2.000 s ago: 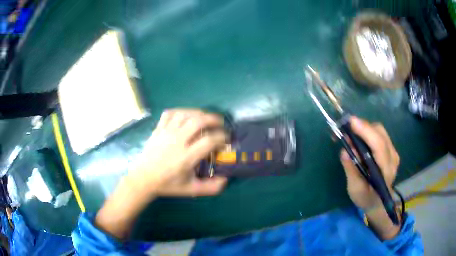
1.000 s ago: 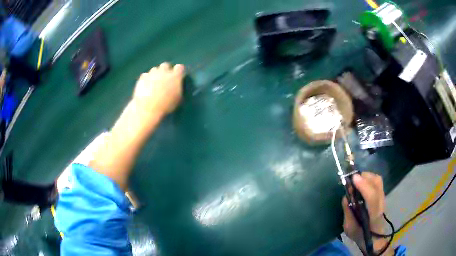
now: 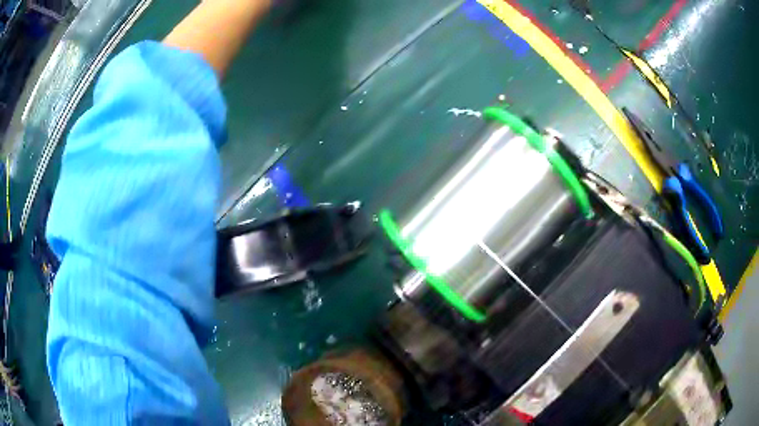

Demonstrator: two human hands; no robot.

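Note:
My left arm in a blue sleeve reaches up the left side, and its bare wrist meets the top edge; my left hand is cut off there. My right hand and the soldering iron are out of the picture. The solder wire reel (image 3: 491,208), silver wire between green flanges, lies beside the black solder feeder (image 3: 582,291). A thin wire runs from the reel over the feeder. The brown tip-cleaning pot (image 3: 379,378), holding silvery scraps, is cut off by the bottom edge.
The black cooling fan (image 3: 287,250) stands between my sleeve and the reel, partly hidden by the sleeve. Blue-handled pliers or cutters (image 3: 695,208) lie at the right by the yellow tape (image 3: 574,79). Red tape and blue marks show on the green bench (image 3: 391,125).
The view has swung up and right, so the reel and feeder are nearer the middle. My left hand has left over the top edge. My right hand, the iron and the dark phone have left the view.

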